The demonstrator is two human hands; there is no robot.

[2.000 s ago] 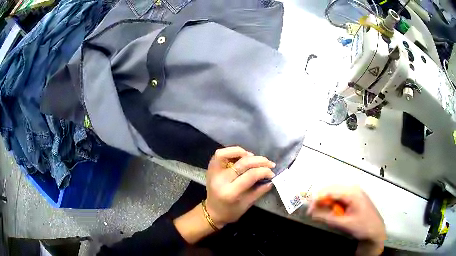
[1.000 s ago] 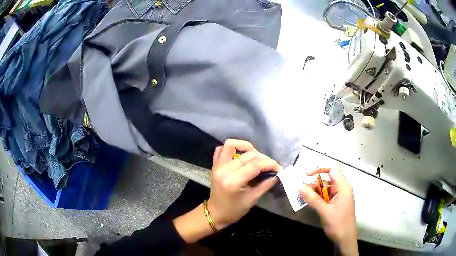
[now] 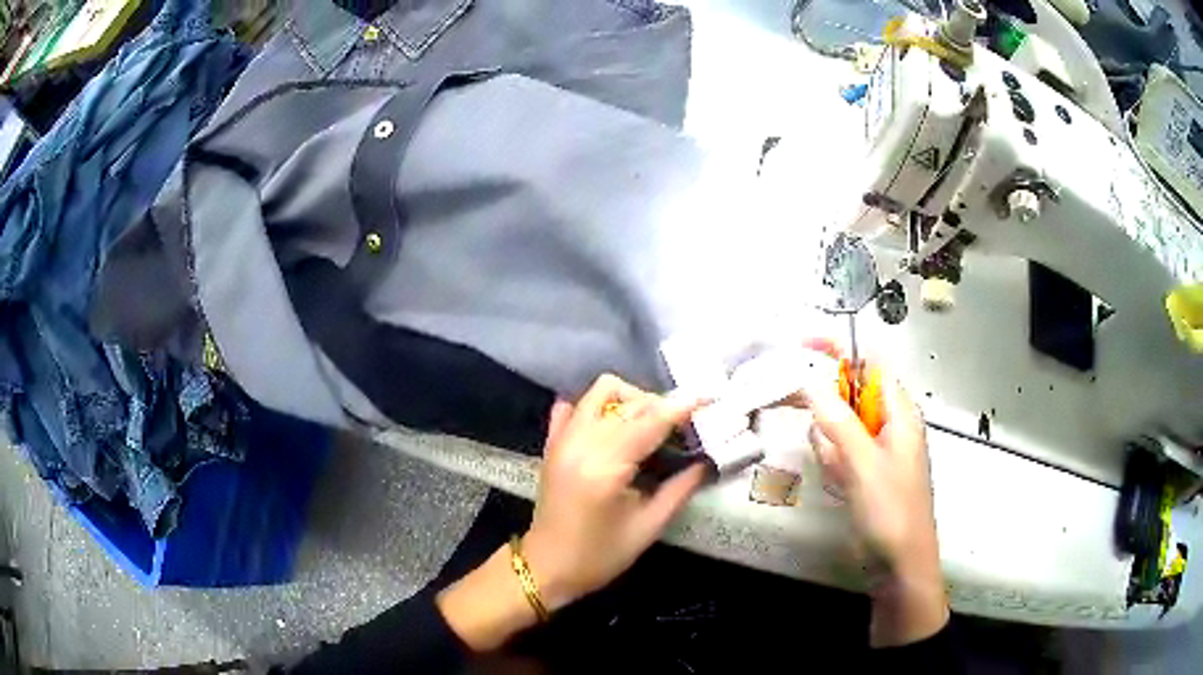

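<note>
A dark grey denim garment [image 3: 528,198] lies across the machine table, its paler inside up, with a dark button strip. My left hand [image 3: 610,481] grips the garment's edge at the front of the table. A small white label [image 3: 730,438] shows at that edge, between my hands; it is blurred. My right hand [image 3: 871,462] holds orange-handled thread snips [image 3: 864,394], blades pointing up and away. Its fingertips are at the white label pieces; whether they pinch them is unclear.
A white sewing machine head [image 3: 930,132] stands at the right, with a dark rectangle [image 3: 1061,315] on its bed. Blue denim garments [image 3: 92,237] are heaped at the left on a blue crate [image 3: 224,508]. A small beige square [image 3: 776,487] lies near the table's front edge.
My right hand has moved up beside the label, and the snips now point away. The label is turned up or folded. The whole view has shifted slightly.
</note>
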